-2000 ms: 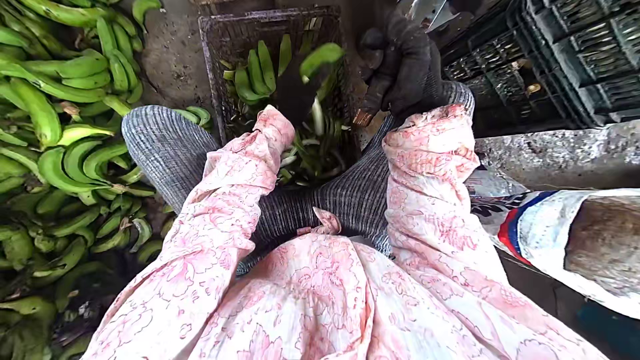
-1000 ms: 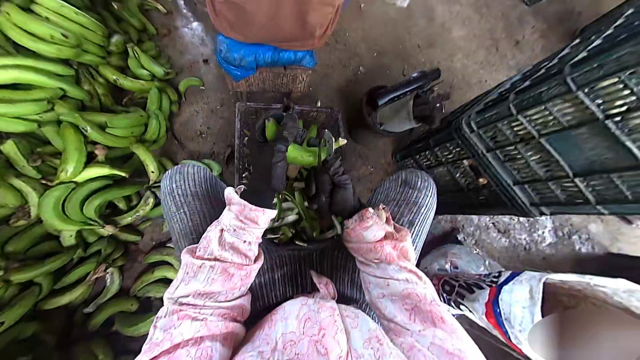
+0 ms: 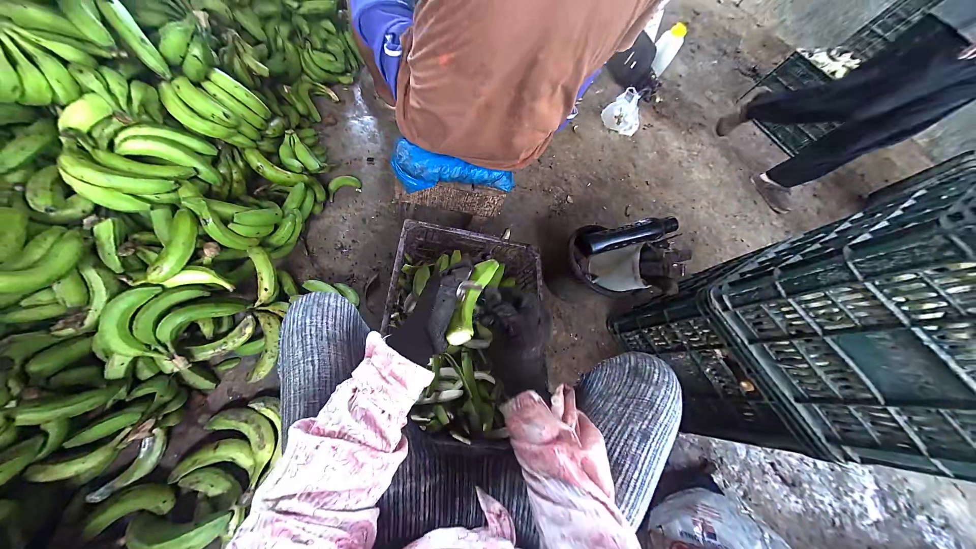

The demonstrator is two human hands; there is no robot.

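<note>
A peeled-looking green plantain [image 3: 473,301] with a pale cut end is held over a dark plastic crate [image 3: 467,238]. My left hand [image 3: 436,309], in a black glove, is closed on its left side. A small metallic piece shows by those fingers; its kind is unclear. My right hand [image 3: 520,332], also dark-gloved and blurred, is just right of the plantain; its fingers and anything in them cannot be made out. Green peels and pieces [image 3: 469,389] lie in the crate between my knees.
Piled green plantains [image 3: 175,305] cover the left side. Ahead, a person in a brown top [image 3: 476,84] sits near blue plastic [image 3: 450,168]. A round container [image 3: 614,263] and green crates [image 3: 854,343] stand right; another person's legs [image 3: 831,114] are behind.
My right hand was beyond the crate's right edge two seconds ago and is now over the crate beside my left. The view has tilted up, showing more of the people ahead.
</note>
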